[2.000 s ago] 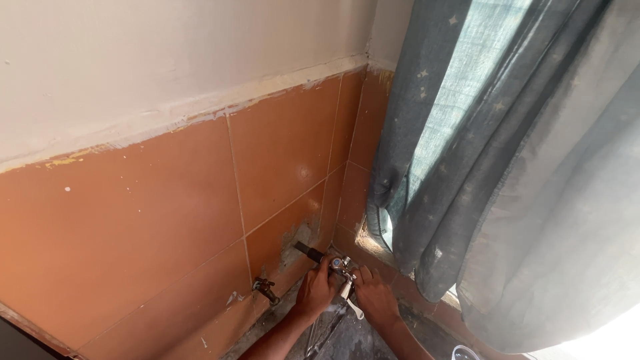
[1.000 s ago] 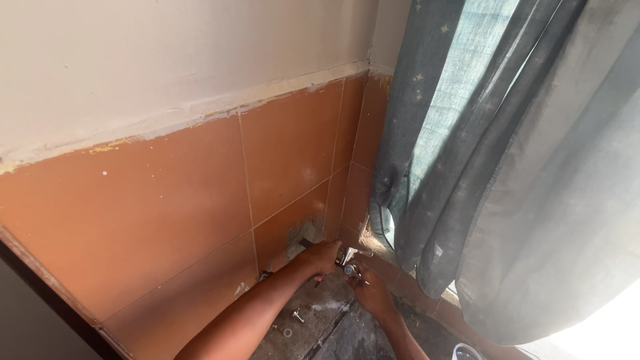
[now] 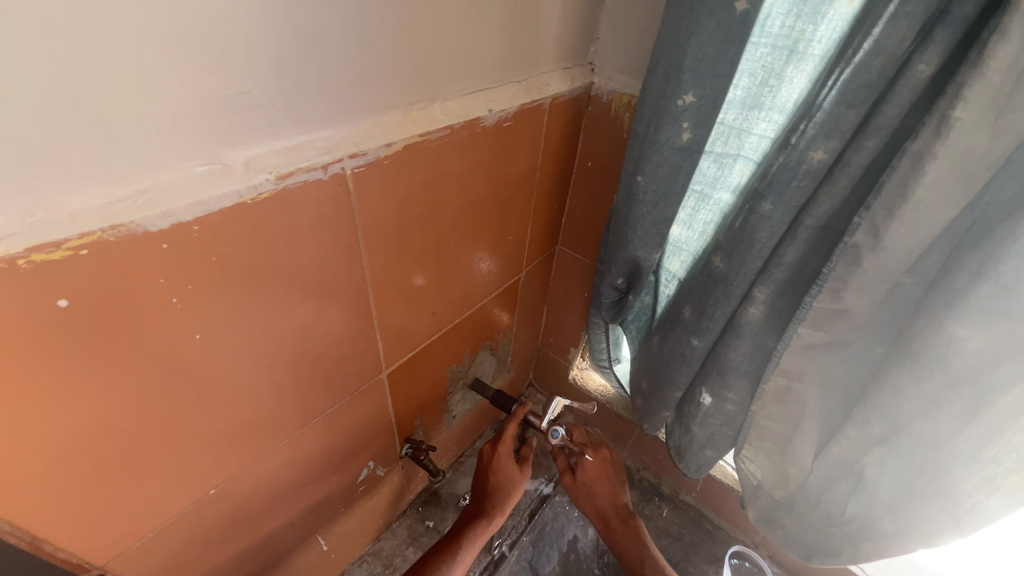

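A dark pipe (image 3: 492, 394) sticks out of a patch of rough mortar (image 3: 472, 382) in the orange-tiled wall. At its outer end is a metal tap fitting (image 3: 556, 434) with a chrome lever handle (image 3: 556, 411). My left hand (image 3: 502, 464) has its fingers on the pipe's outer part, just left of the fitting. My right hand (image 3: 590, 472) grips the fitting from the right, its fingers around the round-capped part. The threads and the joint between pipe and fitting are mostly hidden by my fingers.
An old tap (image 3: 422, 459) juts from the wall left of my left hand. Grey curtains (image 3: 720, 320) hang close on the right. Below is a dark, wet-looking surface (image 3: 560, 528) with small metal parts (image 3: 466, 499). A clear plastic container (image 3: 746, 562) stands at the bottom right.
My left arm has drawn back from across the wall tap, which shows again. My left hand now touches the pipe beside the fitting; my right hand stays at the fitting.
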